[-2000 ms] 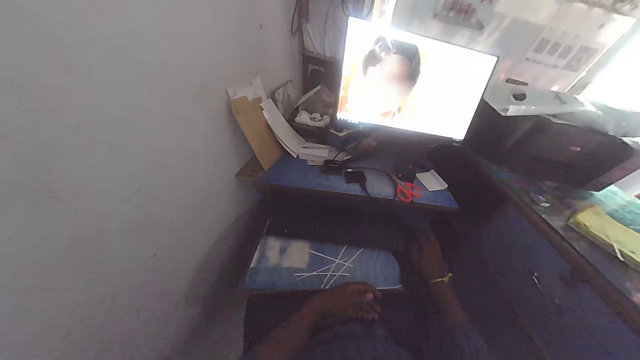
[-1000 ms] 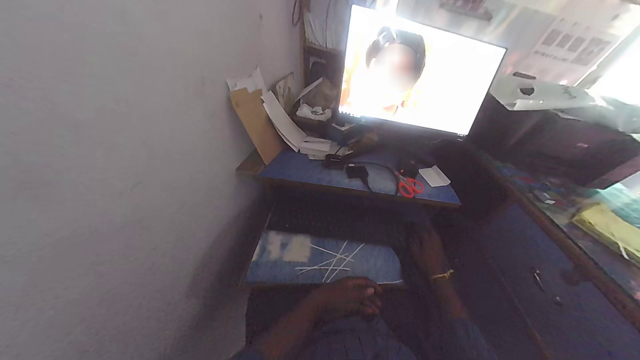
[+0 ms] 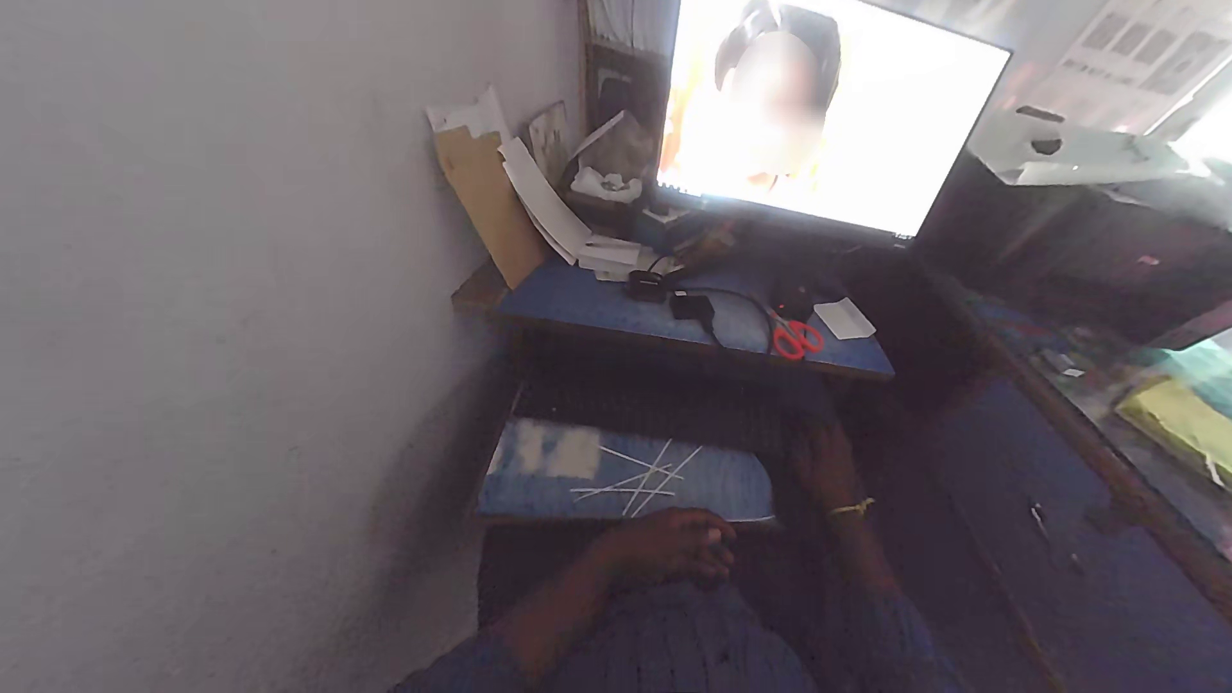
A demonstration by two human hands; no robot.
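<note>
My left hand [image 3: 674, 544] rests near the front edge of the pull-out keyboard tray [image 3: 741, 486], its fingers loosely curled, with nothing visible in it. Several thin white sticks [image 3: 647, 479] lie crossed over one another on the tray just beyond that hand. Behind them a dark keyboard [image 3: 654, 409] sits in shadow. My right hand [image 3: 823, 462], with a yellow band at the wrist, is at the keyboard's right end; its fingers are too dark to make out, and whatever lies under them is hidden.
A lit monitor [image 3: 828, 115] stands on the blue desk shelf [image 3: 597, 303]. Red-handled scissors [image 3: 797, 339], black cables with connectors [image 3: 693, 308] and a white paper piece [image 3: 845, 319] lie before it. Cardboard [image 3: 486, 197] leans by the left wall. A dark printer [image 3: 1088, 250] is at right.
</note>
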